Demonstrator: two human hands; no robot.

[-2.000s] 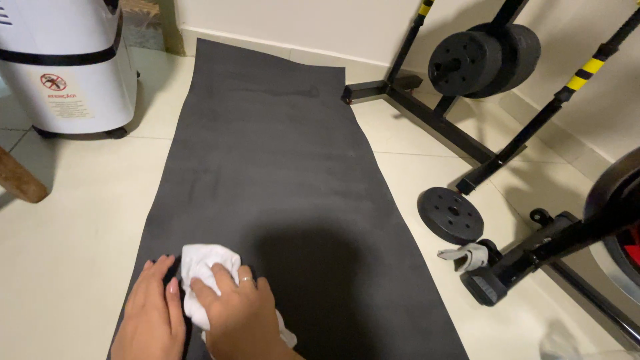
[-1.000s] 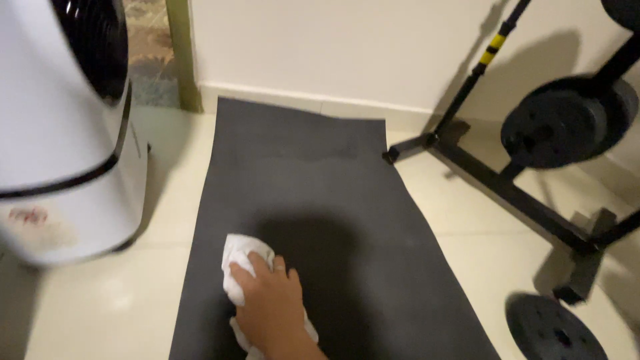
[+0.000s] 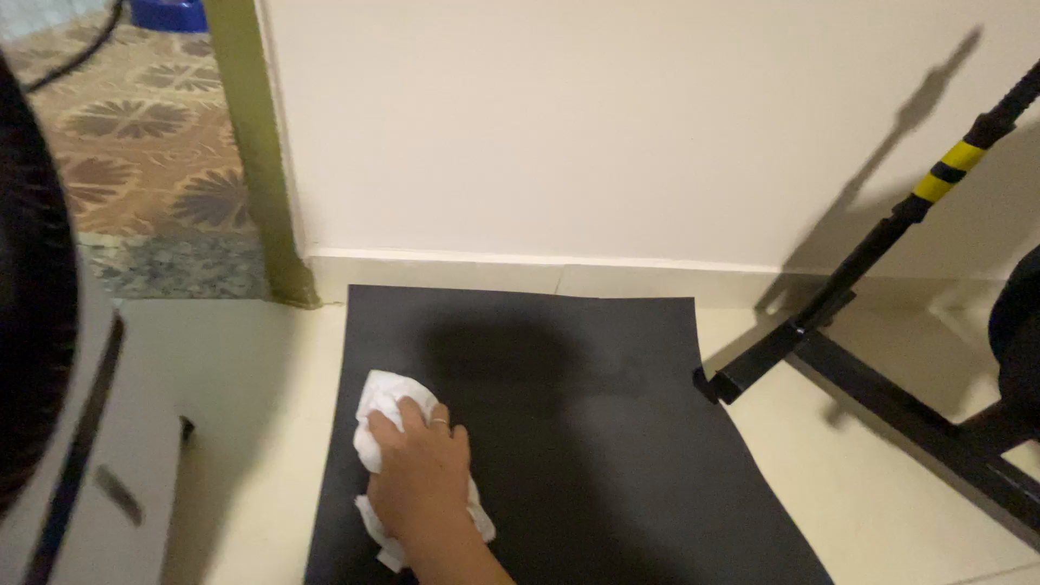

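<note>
My right hand (image 3: 424, 471), with a ring on one finger, presses a crumpled white cloth (image 3: 390, 398) against a black exercise mat (image 3: 634, 455). The cloth lies near the mat's left edge, and parts of it stick out on both sides of the hand. The mat lies flat on the floor, its far end close to the baseboard, with a dark shadow across its middle. My left hand is out of view.
A white appliance (image 3: 122, 496) with a black front stands at the left. To the right is a black metal weight rack (image 3: 894, 398), its foot touching the mat's edge. Beyond are a wall (image 3: 552, 130) and a green door frame (image 3: 256, 146).
The right hand and cloth have moved toward the mat's far end. My left hand, on the mat two seconds ago, has left the view. The view has shifted forward.
</note>
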